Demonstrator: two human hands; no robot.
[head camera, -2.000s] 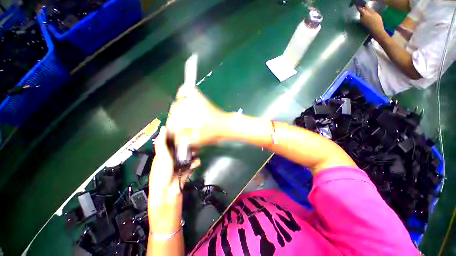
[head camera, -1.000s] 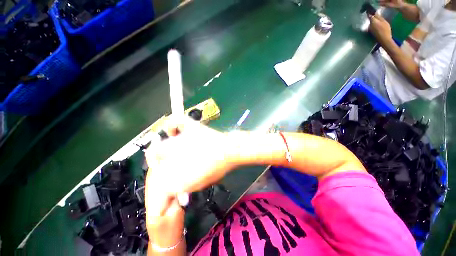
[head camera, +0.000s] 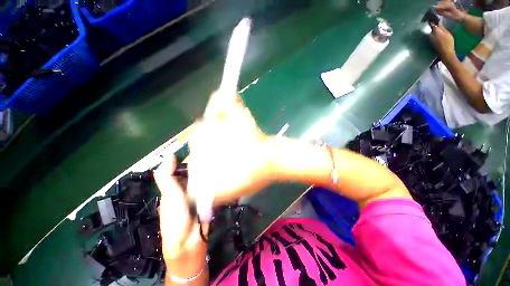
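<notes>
My right hand (head camera: 229, 151) is overexposed and closed around the white stick tool (head camera: 235, 58), which points up and away from me. My left hand (head camera: 180, 215) is below and left of it, partly covered by the right hand. A dark piece (head camera: 182, 172), likely a power adapter, shows between the left fingers and the right hand; most of it is hidden. The pile of adapters (head camera: 131, 223) lies on the green bench left of my left hand, and some black cords (head camera: 237, 220) lie right of my left wrist.
A blue crate (head camera: 412, 109) heaped with black adapters (head camera: 430, 179) stands at right. More blue crates (head camera: 53, 78) are at upper left. A white bottle (head camera: 366, 56) stands by white paper (head camera: 337, 84). A short white strip (head camera: 283, 129) lies on the bench. A person's hands (head camera: 443, 39) work at upper right.
My right hand and the stick have moved up and right in the view; the stick now tilts right. The yellow block is now hidden. The whole view has shifted, moving the bench items right and down.
</notes>
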